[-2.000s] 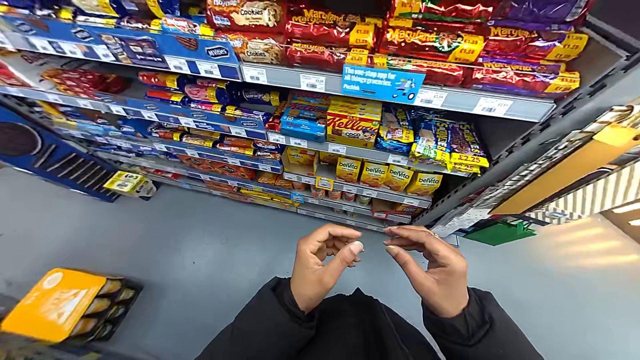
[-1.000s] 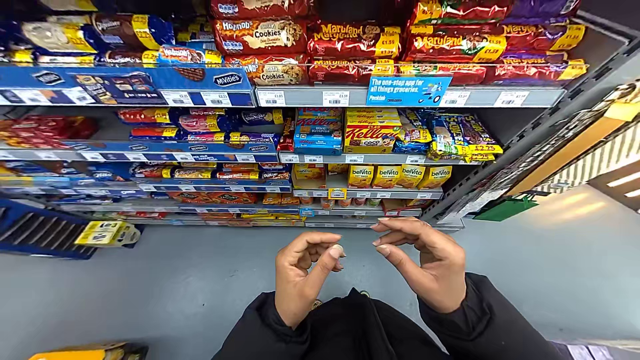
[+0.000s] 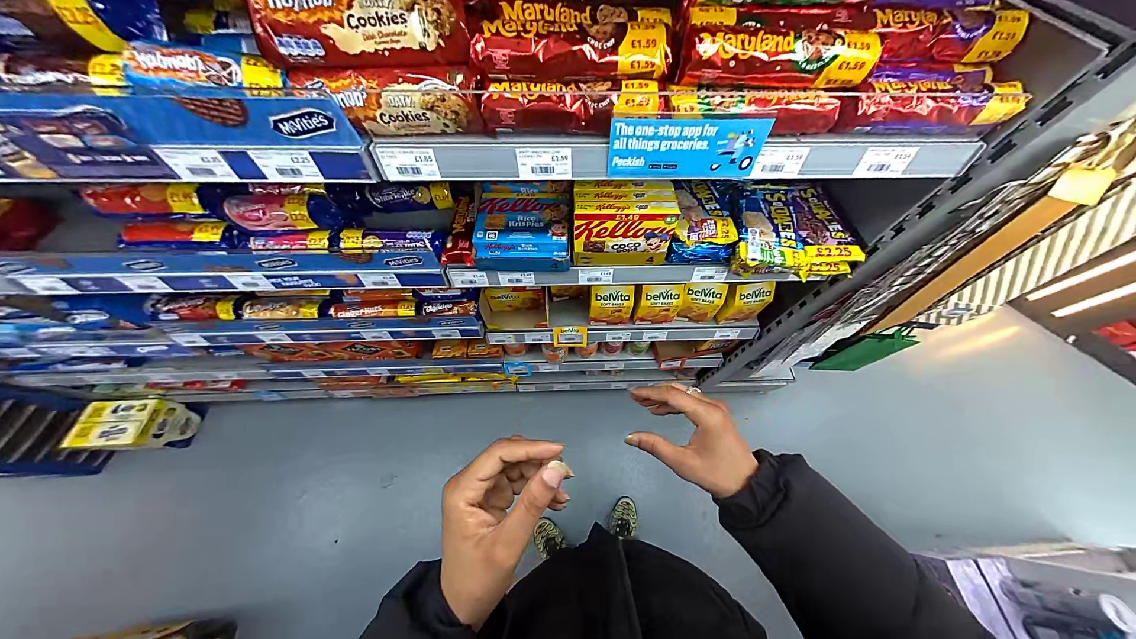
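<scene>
My left hand (image 3: 501,515) is raised over the floor, fingers curled and the thumb near the fingertips, with nothing clearly seen in it. To its right, my right hand (image 3: 697,439) has its thumb apart from its bent fingers and holds nothing; a ring shows on one finger. Neither hand touches the shelves. Beyond them, nearest on the shelving, are yellow belVita boxes (image 3: 659,303), with a Kellogg's Coco Pops box (image 3: 624,232) and a blue Rice Krispies box (image 3: 522,229) one shelf higher. Red Maryland cookie packs (image 3: 568,44) lie on the top shelf in view.
Shelf edges carry price labels and a blue sign (image 3: 690,146). A dark rack with a yellow carton (image 3: 120,423) stands at the left. A green bag-like item (image 3: 865,349) is by the shelf end at right. My shoes (image 3: 624,516) are on the grey floor (image 3: 311,497).
My right hand has moved away from my left, widening the gap between them. The view has shifted, and the shoes now show below the hands.
</scene>
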